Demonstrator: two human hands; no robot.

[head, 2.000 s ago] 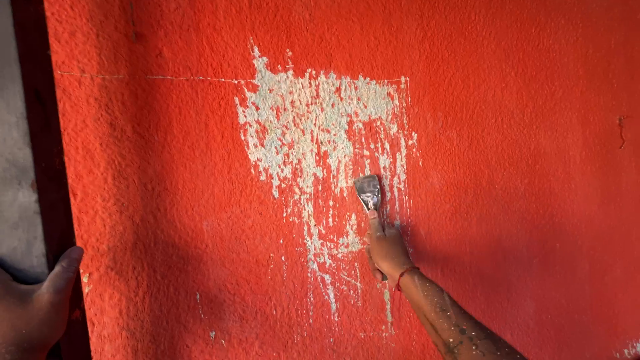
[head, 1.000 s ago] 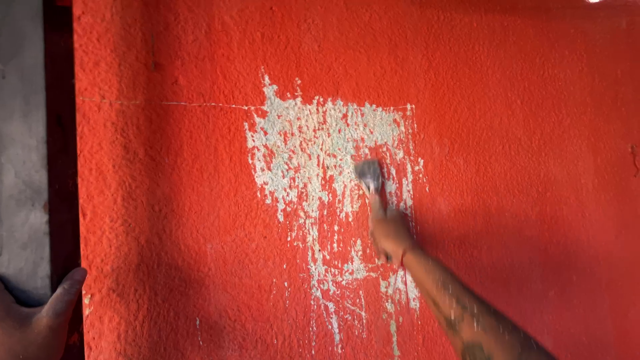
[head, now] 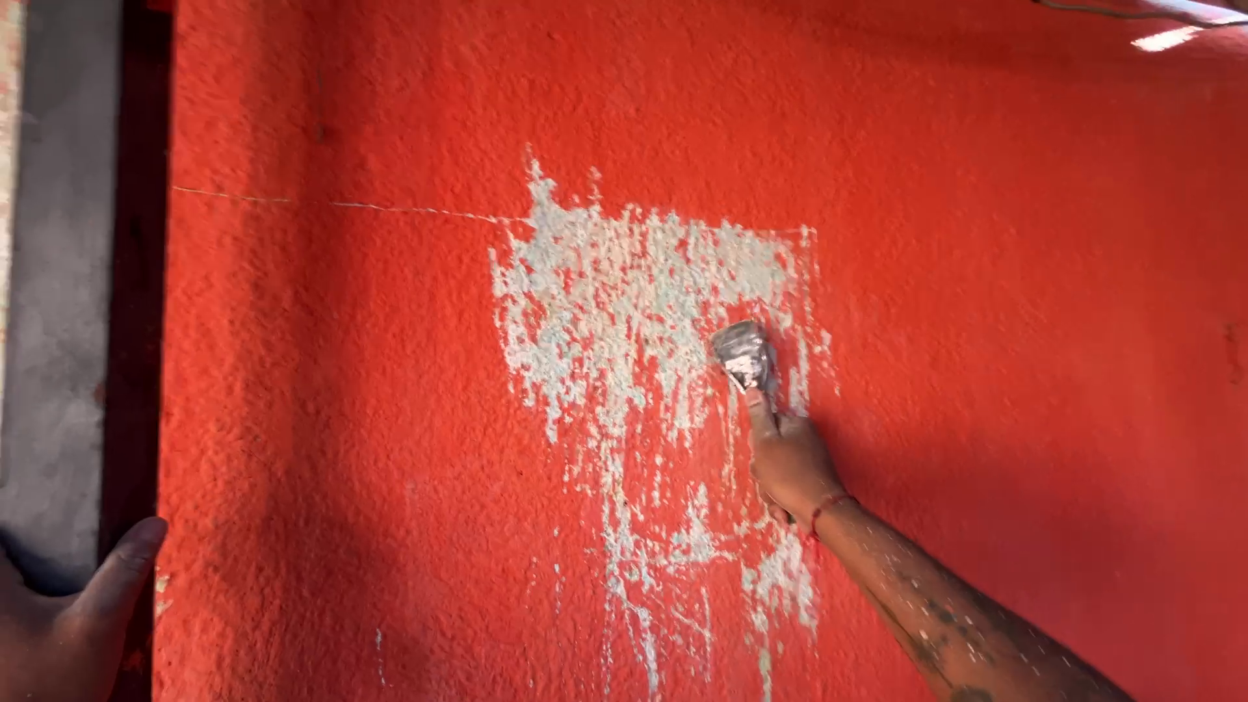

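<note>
My right hand [head: 795,463] grips a paint scraper [head: 744,353], its metal blade pointing up and lying against the red painted wall [head: 975,292]. White smears coat part of the blade, and the handle is mostly hidden in the fist. A ragged pale patch of bared surface [head: 604,302] spreads up and left of the blade, with streaks running down below it. At the lower left edge of the view is my left hand [head: 73,624], thumb raised beside the wall's left edge; its fingers are largely out of view, and nothing is seen in it.
Left of the red wall runs a dark gap [head: 136,292], then a grey vertical surface [head: 58,273]. A thin crack [head: 419,210] crosses the wall toward the pale patch. A cable [head: 1121,12] shows at the top right, near a bright spot.
Beside and below my right hand, a larger pale area now shows low on the patch than two seconds ago. The scraper stays in my right hand; my left hand remains by the wall's edge.
</note>
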